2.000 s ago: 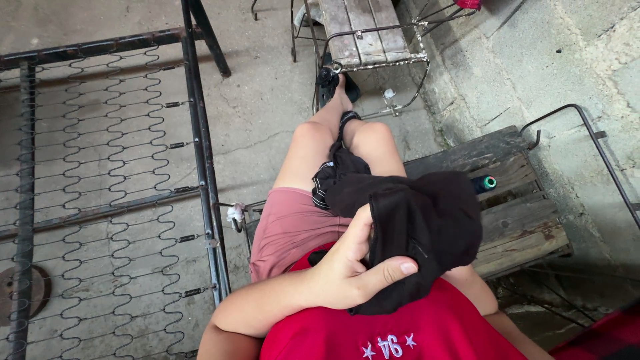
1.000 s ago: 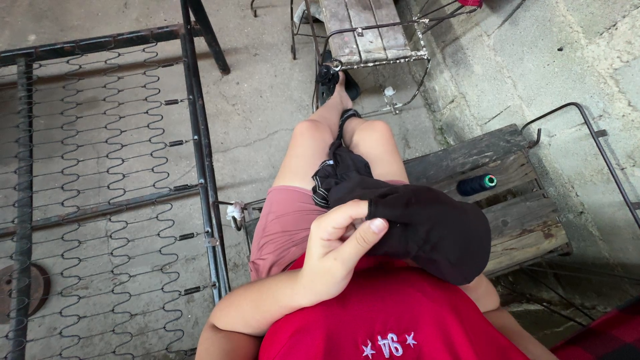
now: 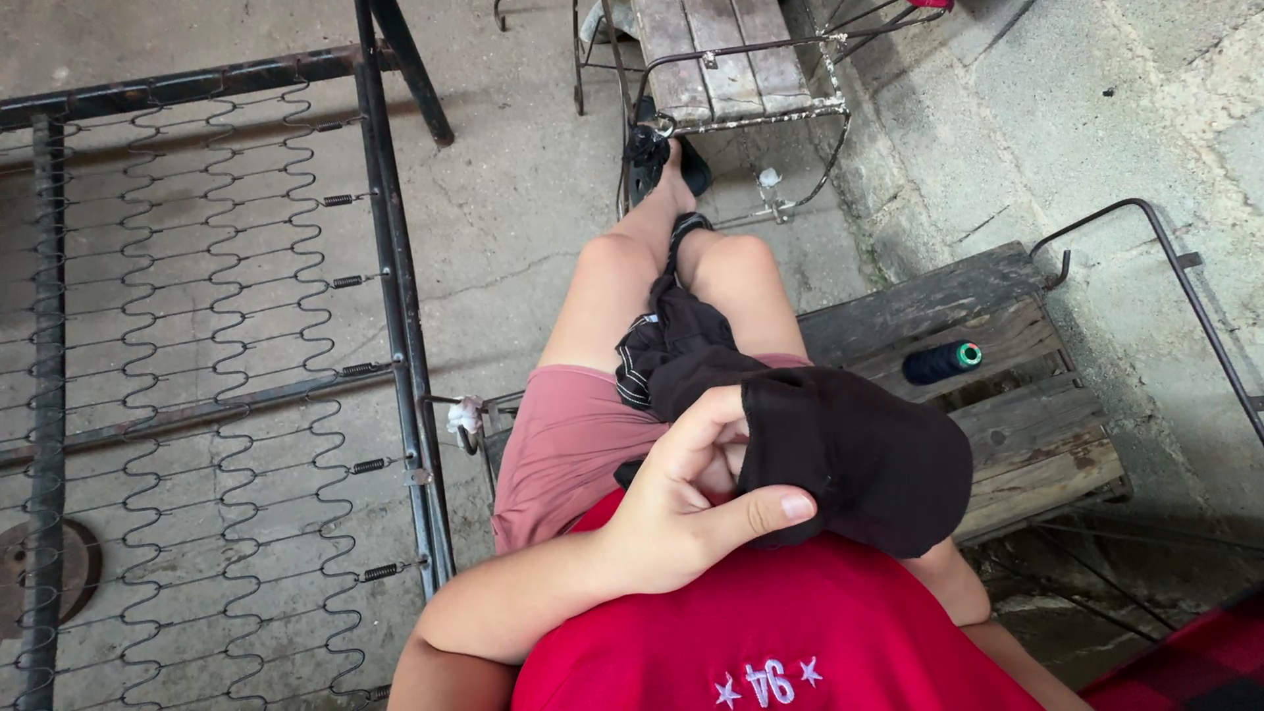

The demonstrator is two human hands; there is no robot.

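Note:
My left hand holds the hemmed edge of a black cloth garment, its fingers curled at the opening and its thumb lying along the near side. The cloth bulges to the right, above my red shirt. My right forearm runs up beneath it; the right hand is hidden by the cloth. More black fabric with white stitching trails over my lap and between my knees, towards a black strap at one shin. A dark thread spool with a green end lies to the right of the cloth.
The spool lies on a weathered slatted wooden bench at my right. To the left stands a black metal frame with wire springs. Ahead is a wood-slat seat with a metal frame, near my feet. A concrete block wall rises on the right.
The left hand has shifted right since one second ago, and its thumb now lies against the cloth. The bulging cloth has changed shape. The spool, partly covered two seconds ago, now shows fully.

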